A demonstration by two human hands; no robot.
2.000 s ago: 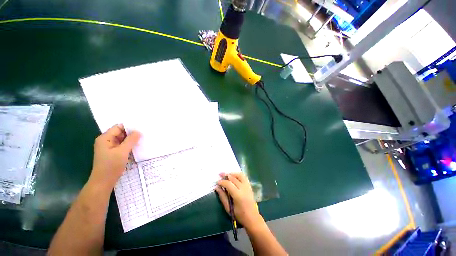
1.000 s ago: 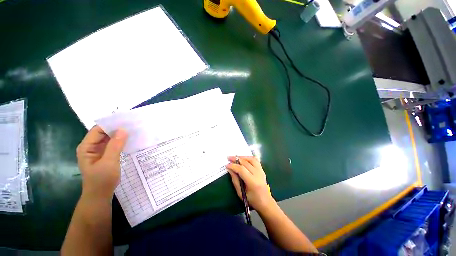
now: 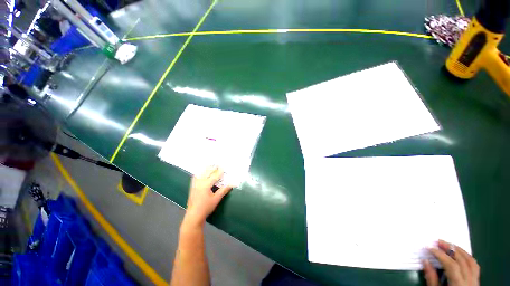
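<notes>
My left hand (image 3: 208,192) is at the lower edge of a glossy document sleeve (image 3: 215,137) on the green mat, its fingertips on or around that edge; I cannot tell if they grip it. White record forms (image 3: 386,209) lie flat to the right. My right hand (image 3: 453,265) rests at their lower right corner, cut off by the bottom edge. A dark thing, perhaps the pen, shows faintly under its fingers. Another white sheet (image 3: 363,111) lies above the forms.
A yellow heat gun (image 3: 472,53) stands at the upper right, beside a pile of wire leads (image 3: 444,29). Yellow tape lines cross the green mat (image 3: 268,67). Blue parts bins (image 3: 67,240) are on the floor at lower left, below the bench edge.
The view has swung left. My left hand has left the forms and moved to the document sleeve. The forms now lie flat with a blank-looking side up; my right hand remains at their corner.
</notes>
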